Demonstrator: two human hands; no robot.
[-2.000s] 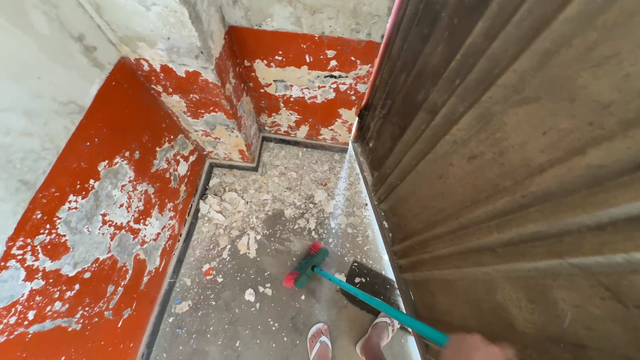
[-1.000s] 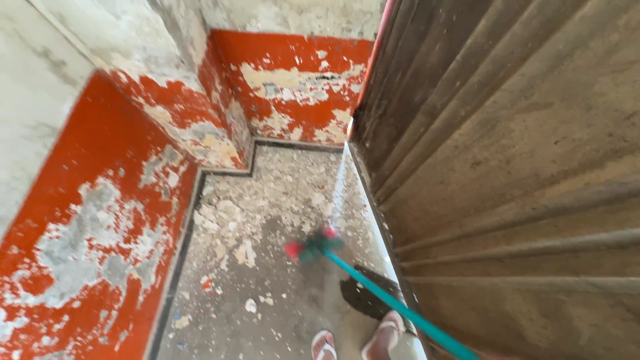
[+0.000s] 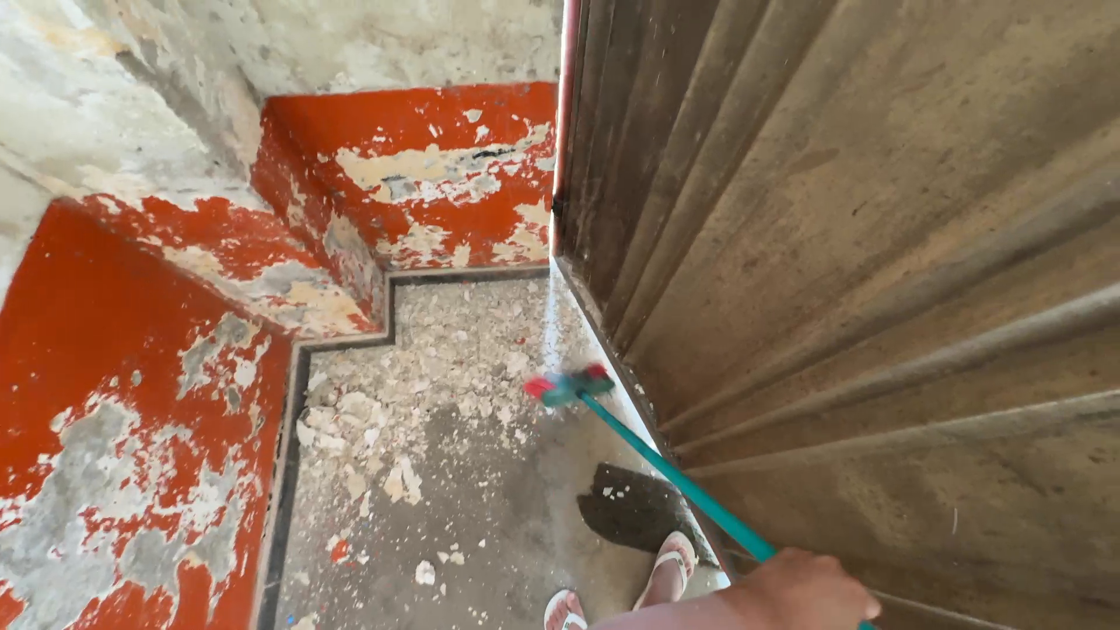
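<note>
My left hand point(image 3: 801, 591), its forearm coming in from the bottom edge, grips the teal handle point(image 3: 691, 494) of a broom at the lower right. The broom head point(image 3: 570, 385), green with red bristle ends, is blurred and lies across the floor beside the foot of the corrugated metal door. Pale paint and plaster flakes point(image 3: 359, 420) cover the floor beyond and left of it, thickest toward the wall corner. My right hand is out of view.
A corrugated metal door point(image 3: 875, 262) fills the right side, with light along its bottom edge. Peeling orange walls point(image 3: 131, 350) stand left and ahead. A dark wet patch point(image 3: 630, 507) lies by my sandalled feet point(image 3: 669, 569). Larger flakes point(image 3: 425, 573) lie scattered nearer.
The broom head has moved right, toward the door's lower edge. My left hand, barely visible a second ago, shows more fully with its forearm.
</note>
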